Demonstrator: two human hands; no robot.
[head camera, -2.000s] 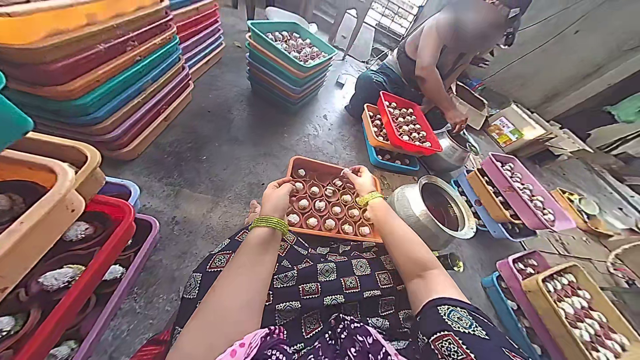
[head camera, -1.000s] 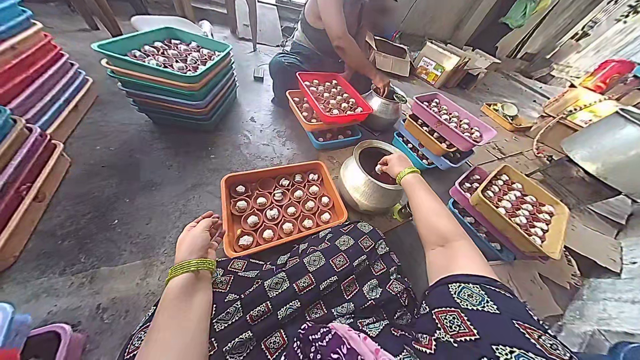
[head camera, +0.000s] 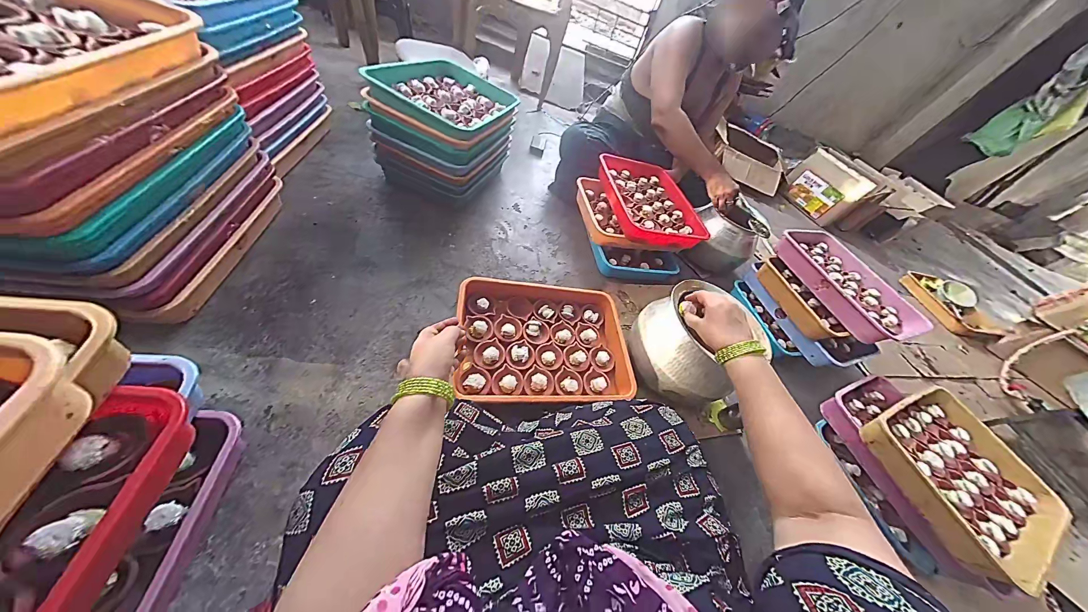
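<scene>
An orange plastic tray (head camera: 544, 397) rests before my lap, filled with rows of small round brown cups. Most cups hold a white-topped lump; one or so in the back row shows no white top. My left hand (head camera: 432, 350) grips the tray's left edge, thumb over the rim. To the tray's right stands a round metal pot (head camera: 671, 357). My right hand (head camera: 716, 319) is at the pot's mouth, fingertips drawn together; whether something is between them cannot be made out. The pot's contents are mostly hidden by the hand.
A person (head camera: 671, 93) sits beyond, one hand at another metal pot (head camera: 722, 242). Filled trays, one red (head camera: 697, 234), one pink (head camera: 914, 327), one yellow (head camera: 1041, 552), stand about. Tall tray stacks (head camera: 127, 212) rise at left; a green-topped stack (head camera: 438, 123) stands farther back.
My left hand has gone from being apart from the tray to holding its left edge. My right hand, on the tray two seconds ago, has been at the pot since the middle frame.
</scene>
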